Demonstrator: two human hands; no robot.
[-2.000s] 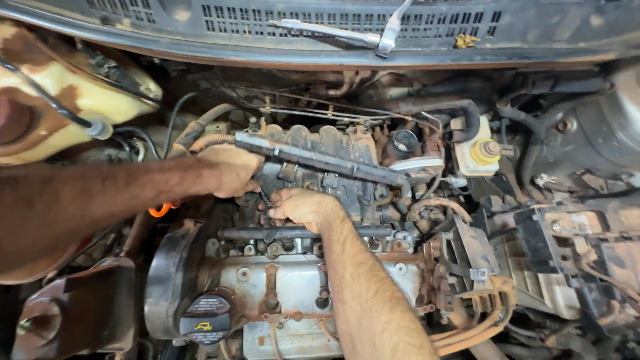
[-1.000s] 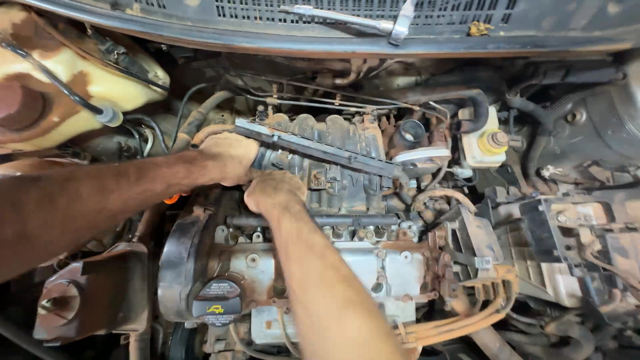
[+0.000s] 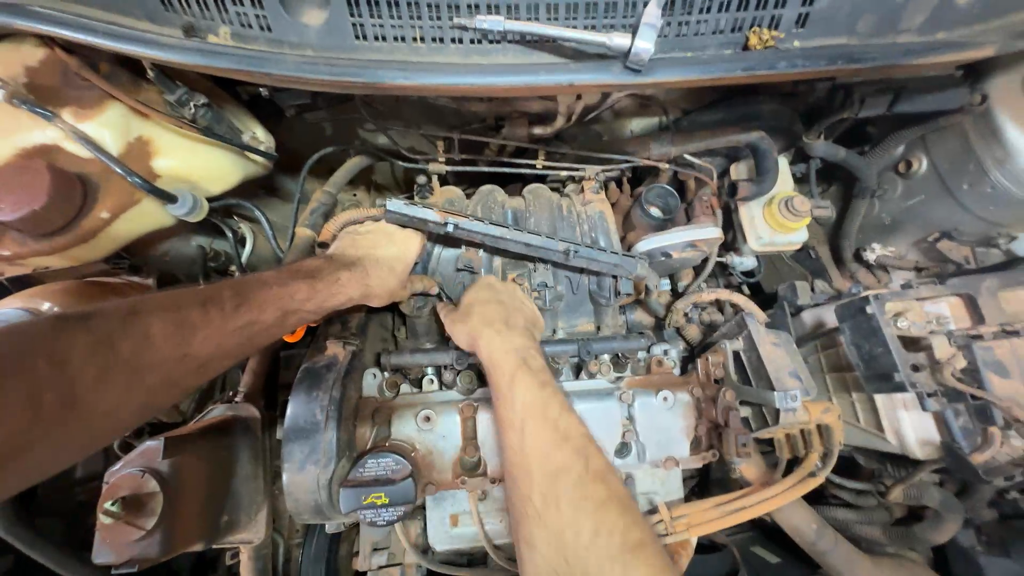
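Observation:
Both hands are over a dusty car engine. My left hand (image 3: pixel 376 260) is at the left end of a long black wiring channel (image 3: pixel 512 240), its fingers curled down by the intake manifold (image 3: pixel 544 212). What those fingers hold is hidden. My right hand (image 3: pixel 498 314) lies just right of it, fingers bent round something small and dark between the two hands that I cannot make out. Below them run a dark fuel rail (image 3: pixel 596 346) and the metal valve cover (image 3: pixel 592 416), with a black oil filler cap (image 3: pixel 378 486) at its left.
A ratchet wrench (image 3: pixel 552 34) rests on the cowl grille at the top. Orange-brown ignition leads (image 3: pixel 736 502) run at the lower right. A brake fluid reservoir (image 3: pixel 772 212) with a yellow-rimmed cap stands right. A stained yellowish reservoir (image 3: pixel 120 160) fills the upper left.
My right hand has moved from the middle of the manifold's lower edge to beside my left hand, then slightly back to the right. My left hand has stayed near the wiring channel's left end.

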